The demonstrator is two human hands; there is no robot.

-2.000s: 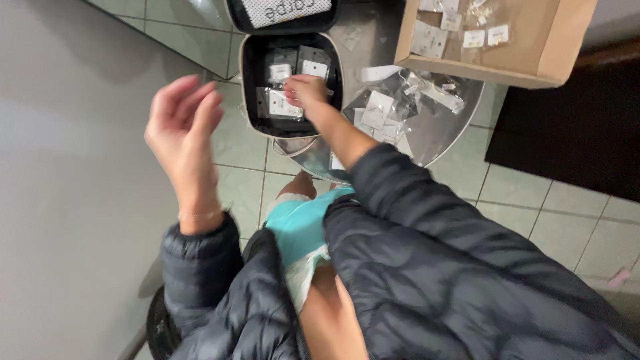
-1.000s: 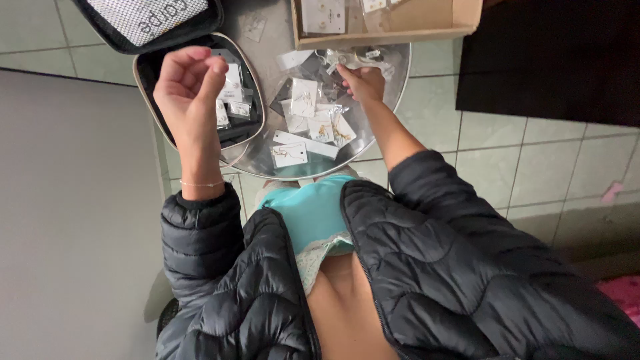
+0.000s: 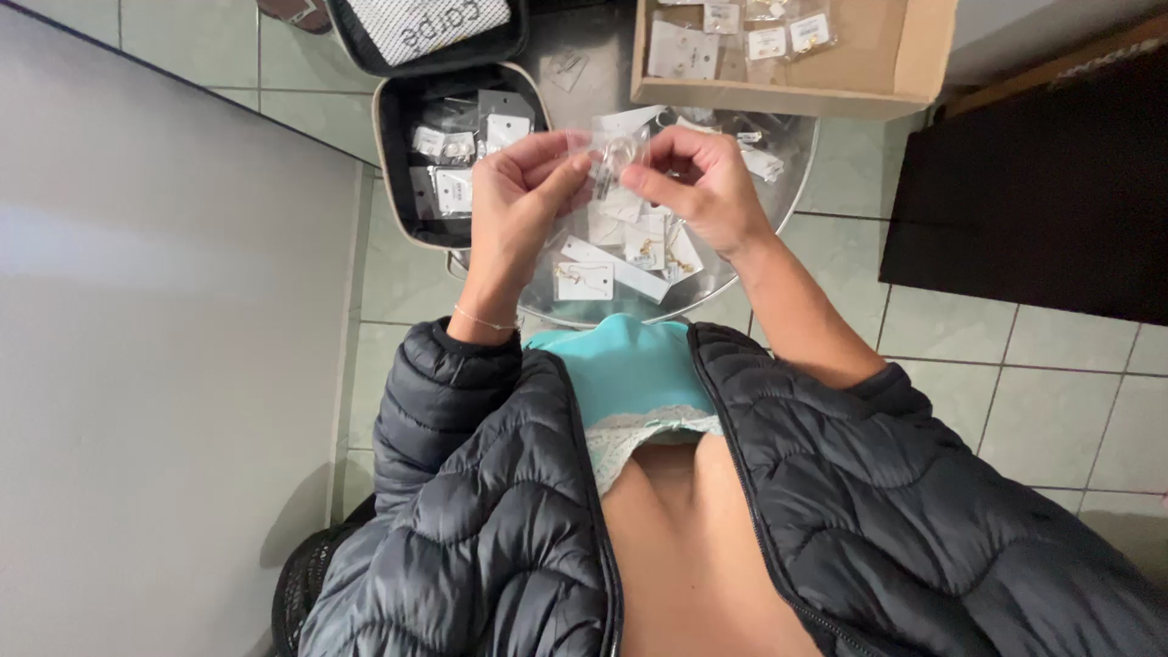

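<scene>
Between my two hands, above a round metal-rimmed table [image 3: 716,290], is a small clear plastic bag [image 3: 619,151] with a shiny item inside that is too unclear to name. My left hand [image 3: 538,182] pinches its left side, and my right hand [image 3: 698,182] pinches its right side. Below them on the table lie several white jewelry cards [image 3: 584,281], some with gold-coloured chains. Left of my left hand, an open black zip case [image 3: 392,173] holds carded and bagged pieces; its lid [image 3: 365,46] carries a white mesh pocket with lettering.
At the table's far side is a cardboard box [image 3: 785,94] with bagged jewelry pieces. A dark panel-like object [image 3: 1031,201] is on the right, above the tiled floor. A smooth grey surface [image 3: 164,319] fills the left. One small bag [image 3: 568,68] lies beyond the case.
My right hand was in the case, then at the pile on the table; now it is up beside my left hand. A clear bag is now held between both.
</scene>
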